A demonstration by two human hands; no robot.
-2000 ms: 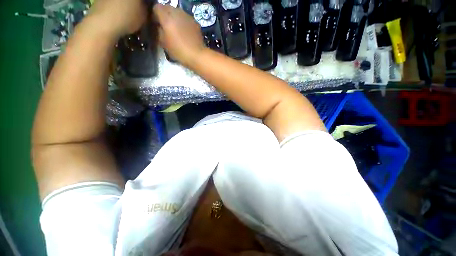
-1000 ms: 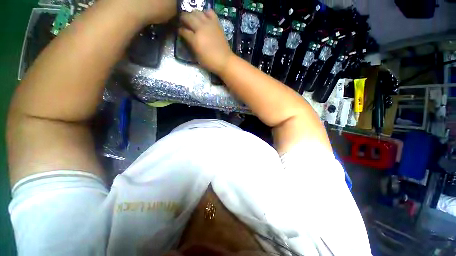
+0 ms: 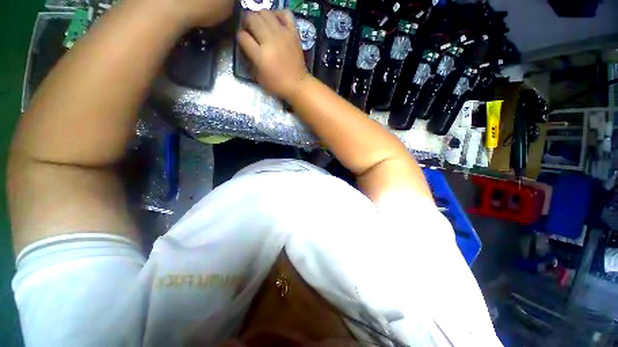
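A long black housing point(image 3: 242, 64) lies at the top of the view, with a silvery disc point(image 3: 257, 3) at its upper end. My right hand point(image 3: 274, 53) lies over it, fingers bent inward just below the disc; whether they grip anything is hidden. My left hand point(image 3: 209, 9) is at the top edge, partly cut off, above another dark housing point(image 3: 191, 64); its fingertips cannot be made out. More black housings point(image 3: 404, 101) with silvery discs and green boards stand in a row to the right.
Bubble wrap point(image 3: 223, 112) lies under the housings. Green boards point(image 3: 76, 27) are at far left. A yellow tube point(image 3: 493, 124), white labels point(image 3: 467, 139) and a dark tool point(image 3: 520, 139) lie at the right bench end. A blue crate point(image 3: 455, 213) and a red crate point(image 3: 507, 200) are below.
Since the oldest frame the view has shifted, and my right hand has moved onto the housing below its disc. Over the last second both hands have barely moved.
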